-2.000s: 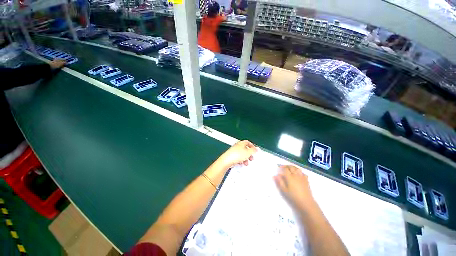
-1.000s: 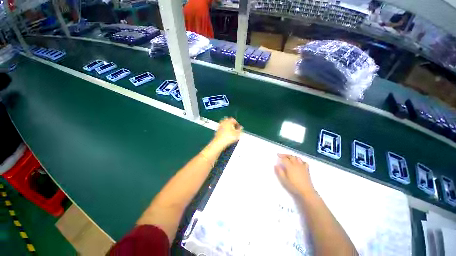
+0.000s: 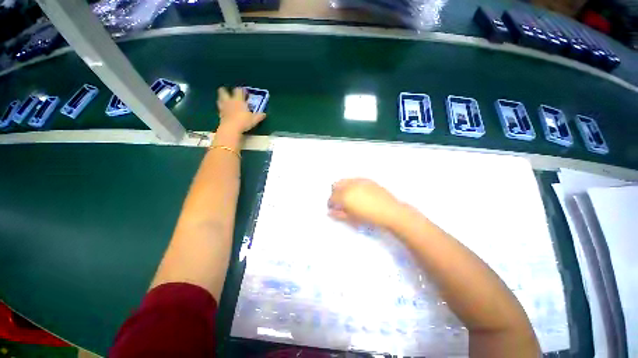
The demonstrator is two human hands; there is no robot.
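A light-blue housing (image 3: 257,100) with dark parts inside lies on the green belt beyond the rail. My left hand (image 3: 236,112) reaches over it, with the fingers apart at its left side and the thumb near its lower edge. The fingers hide part of it, and no firm grip shows. My right hand (image 3: 360,203) is over the large shiny sticker sheet (image 3: 315,280), its fingers curled together. Whether a small piece is between the fingertips cannot be seen. Small bluish marks show on the lower part of the sheet.
More housings stand on the belt at right (image 3: 464,116) and left (image 3: 78,101). A pale post (image 3: 115,77) rises at left. White sheets (image 3: 615,231) lie at right, dark units (image 3: 553,36) beyond the belt.
The view has turned down and come closer to the belt. My left hand has moved from the sheet's upper left corner out over the belt. My right hand now has its fingers curled over the sheet.
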